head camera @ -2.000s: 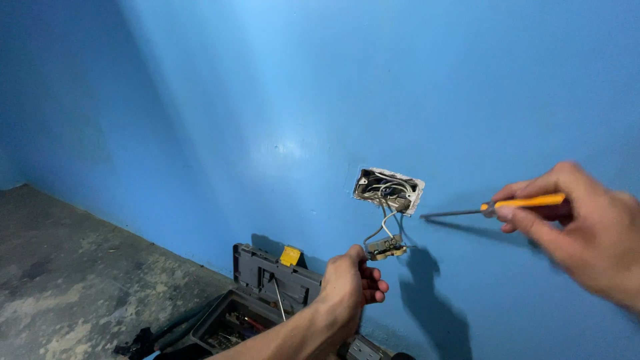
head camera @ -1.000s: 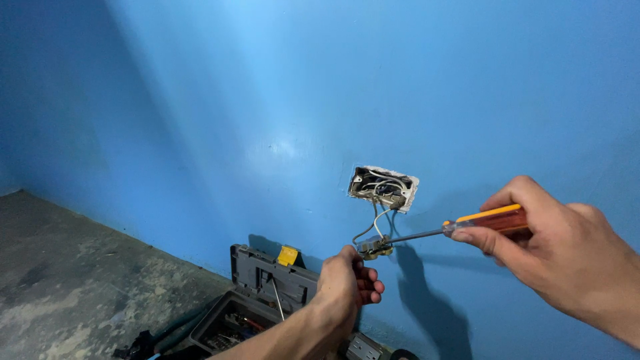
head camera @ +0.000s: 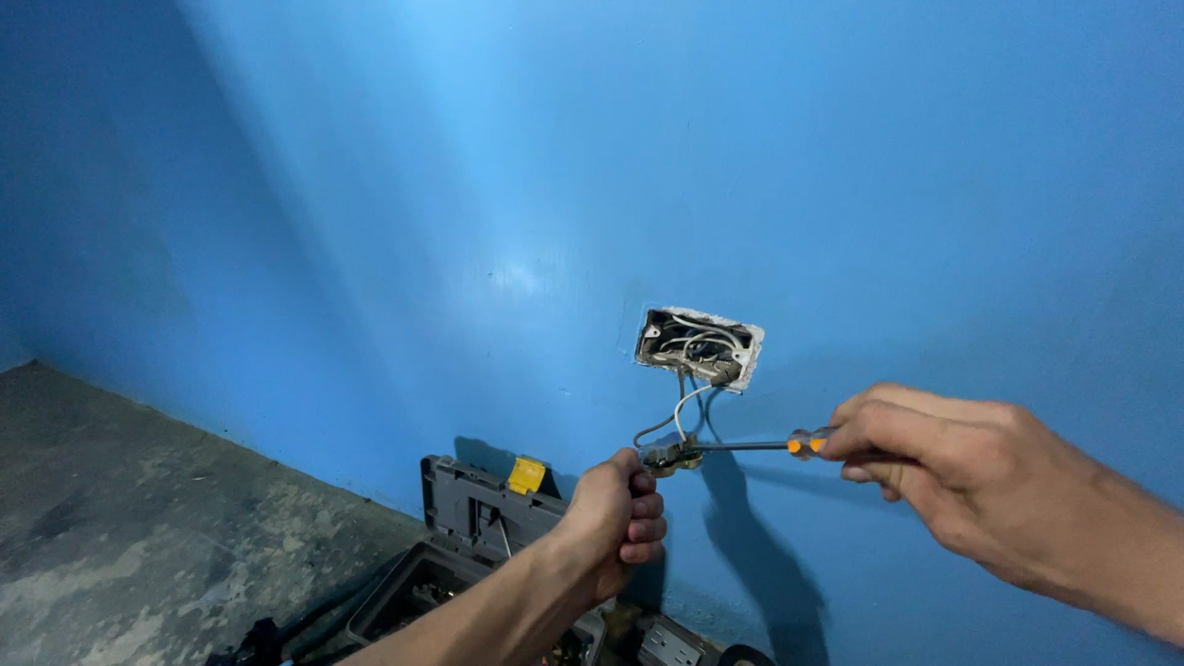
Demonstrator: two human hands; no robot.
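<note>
An electrical box [head camera: 701,347] is recessed in the blue wall, full of wires, its rim rough and white. From it a white wire [head camera: 686,407] and darker wires hang down to a small wiring device [head camera: 668,455]. My left hand [head camera: 615,523] grips that device by its left end, just below the box. In my right hand [head camera: 934,462] is a screwdriver [head camera: 749,446] with an orange and clear handle, held level; its tip meets the right side of the device. The exact contact point is too small to make out.
An open dark toolbox [head camera: 453,504] with a yellow latch [head camera: 526,474] stands against the wall below my left arm. Near it lie a grey receptacle [head camera: 672,645] and a dark round item [head camera: 745,656]. Worn concrete floor [head camera: 166,527] spreads to the left.
The screwdriver in my right hand was away from the device two seconds ago, then moved left and down onto it. My left hand has kept its hold on the device.
</note>
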